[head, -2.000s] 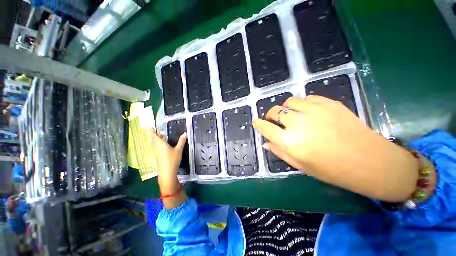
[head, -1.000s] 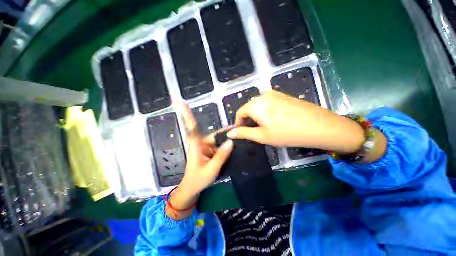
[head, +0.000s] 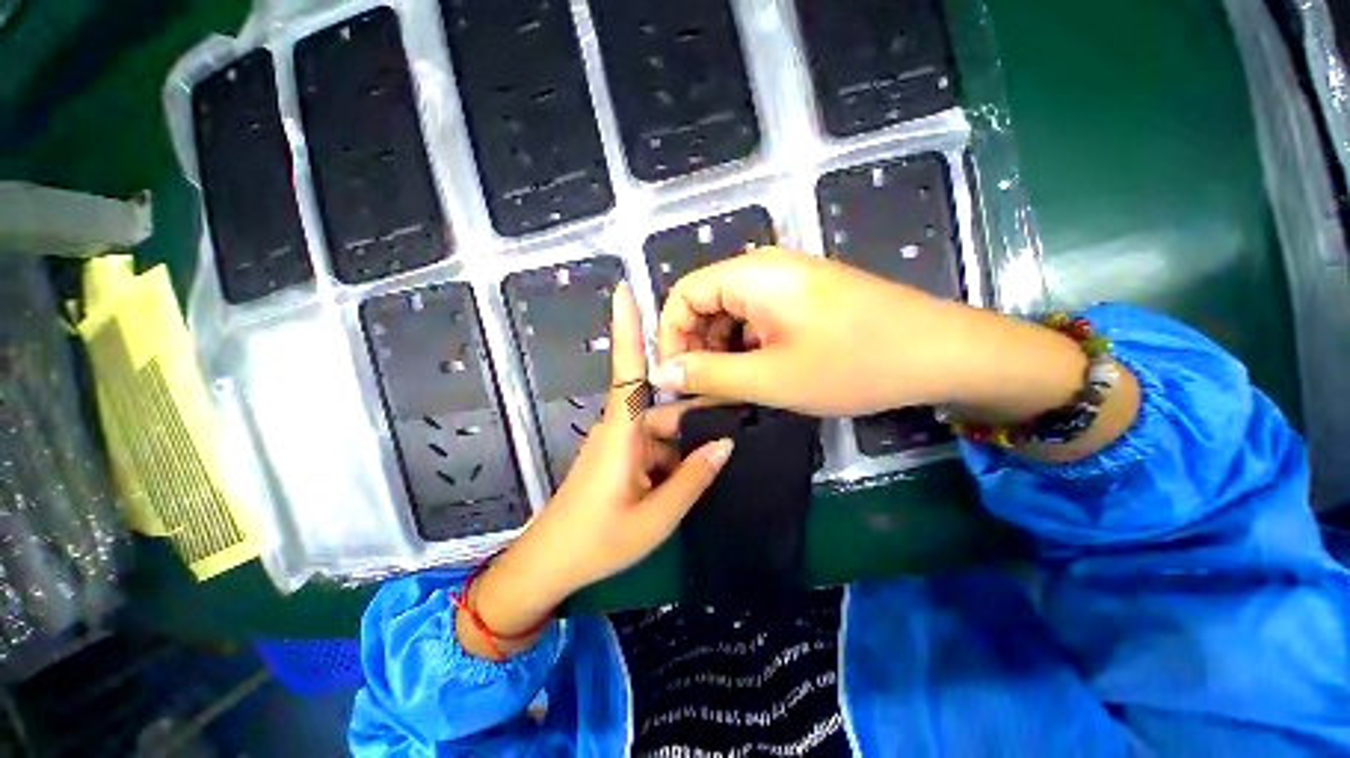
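Observation:
My left hand (head: 600,496) holds a black phone housing (head: 748,511) near the tray's front edge, its thumb on the face. A small comb-like strip of adhesive pieces (head: 637,397) lies on my left index finger, which points up. My right hand (head: 666,370) has its thumb and index finger bent together at that strip; whether a piece is between them is too small to tell. The clear blister tray (head: 244,356) holds two rows of black housings (head: 444,422). Its near-left pocket (head: 304,444) is empty. My hands hide part of the near row.
A yellow release sheet with dark lines (head: 163,407) lies left of the tray on the green mat (head: 1140,193). Stacked filled trays (head: 52,444) stand at the far left. A grey rail (head: 74,215) ends near the sheet. More clear plastic (head: 1310,119) shows at the upper right.
The near-left housing has left its pocket and is in my left hand. My right hand has moved from the tray to the housing's top end, then to the strip on my left index finger.

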